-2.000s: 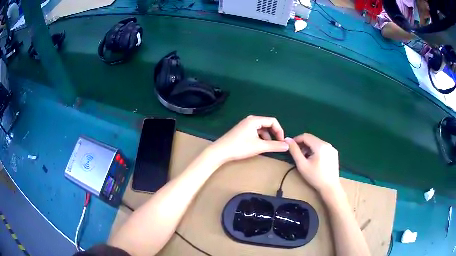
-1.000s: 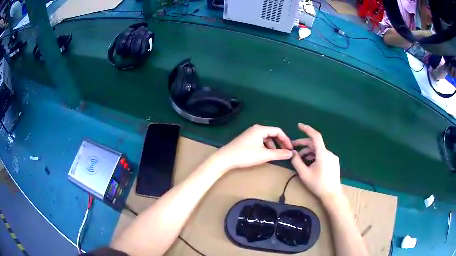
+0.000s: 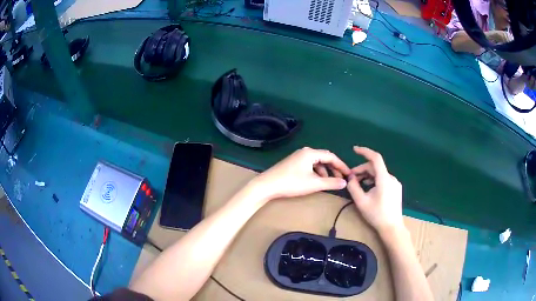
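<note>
My left hand (image 3: 305, 171) and my right hand (image 3: 376, 191) are bare and meet fingertip to fingertip above the far edge of the cardboard. Whether anything small is between the fingers cannot be told. The black oval dock (image 3: 321, 264) lies on the cardboard below my hands, its two glossy wells reflecting white light. Its thin cable (image 3: 339, 217) runs from the dock's far edge up toward my right hand. Folded black headphones (image 3: 250, 114) lie on the green belt beyond my left hand.
The tan cardboard (image 3: 432, 238) lies under the dock. A black smartphone (image 3: 186, 185) and silver charger box (image 3: 111, 197) are at left. More headphones (image 3: 163, 52) lie on the green belt (image 3: 364, 106). White scraps (image 3: 480, 284) are at right. A person's hand (image 3: 517, 82) shows at far right.
The headphones on the belt have shifted right in view. My hands stay together at the fingertips, slightly farther right, and my right index finger has lifted since the earliest frame.
</note>
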